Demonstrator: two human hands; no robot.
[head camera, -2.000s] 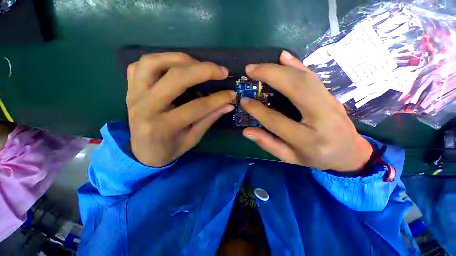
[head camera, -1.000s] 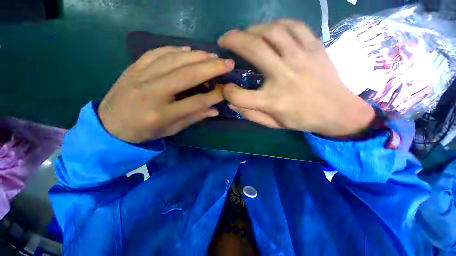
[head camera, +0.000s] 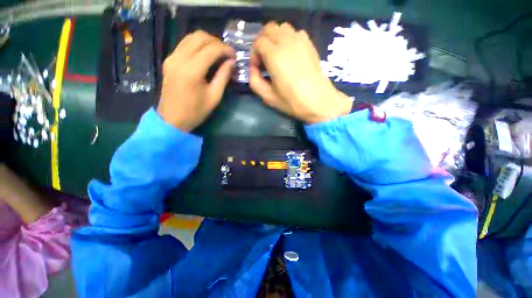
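An open phone housing lies on the dark work pad in front of me. Its blue-and-silver main board is at the right end, with an orange flex strip running into it. Beyond the pad, thin shiny silvery strips lie in the left parts tray. My left hand is at the left side of these strips, its fingertips bent at them. My right hand is at their right side, fingers curled. Whether either hand grips a strip is too blurred to tell.
White strips are heaped in the right tray. A clear plastic bag lies at right, near cables. Another open phone sits in a black holder at left. White-tipped parts lie far left. A pink sleeve is at lower left.
Both hands have left the phone and moved forward to the left parts tray. The phone now lies uncovered on the pad. The view has shifted to show the trays and the holder.
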